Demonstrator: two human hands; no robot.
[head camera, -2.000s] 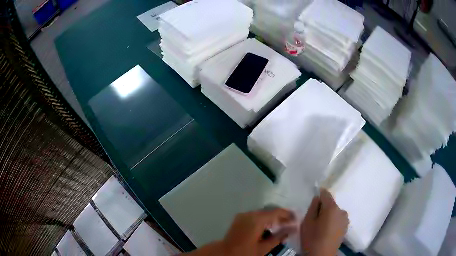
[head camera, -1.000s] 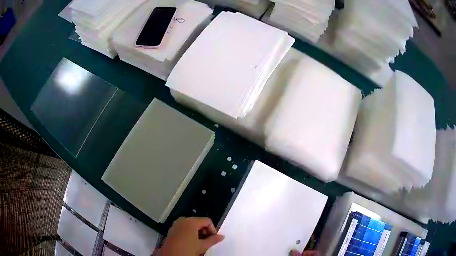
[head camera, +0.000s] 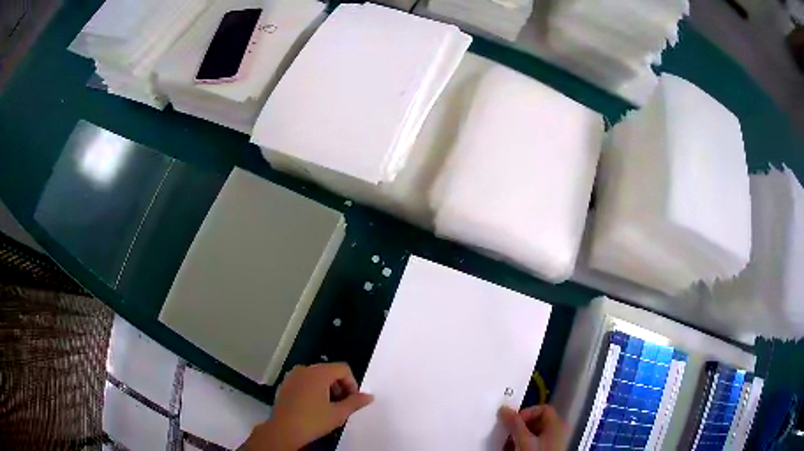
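A bright white backsheet (head camera: 441, 352) lies in front of me at the near edge of the table, its lower end cut off by the picture. A small mark shows near its right edge. My left hand (head camera: 317, 401) is at the sheet's left edge, thumb and forefinger close together on it. My right hand (head camera: 531, 427) is at the right edge just below the mark, fingertips pinching the edge. Whatever lies under the sheet is hidden.
A grey-green glass stack (head camera: 251, 269) stands left, with small white offcuts (head camera: 368, 286) beside it. White backsheet (head camera: 361, 88) and milky film stacks (head camera: 524, 167) stand behind. A phone (head camera: 229, 44) lies on a stack. Blue cell strings (head camera: 639, 388) lie right; a rack of panels (head camera: 141, 396) is lower left.
The view has shifted. The limp sheet first held over the stacks is gone from the hands. The white sheet now lies in front, and my right hand has come further into view at its right edge.
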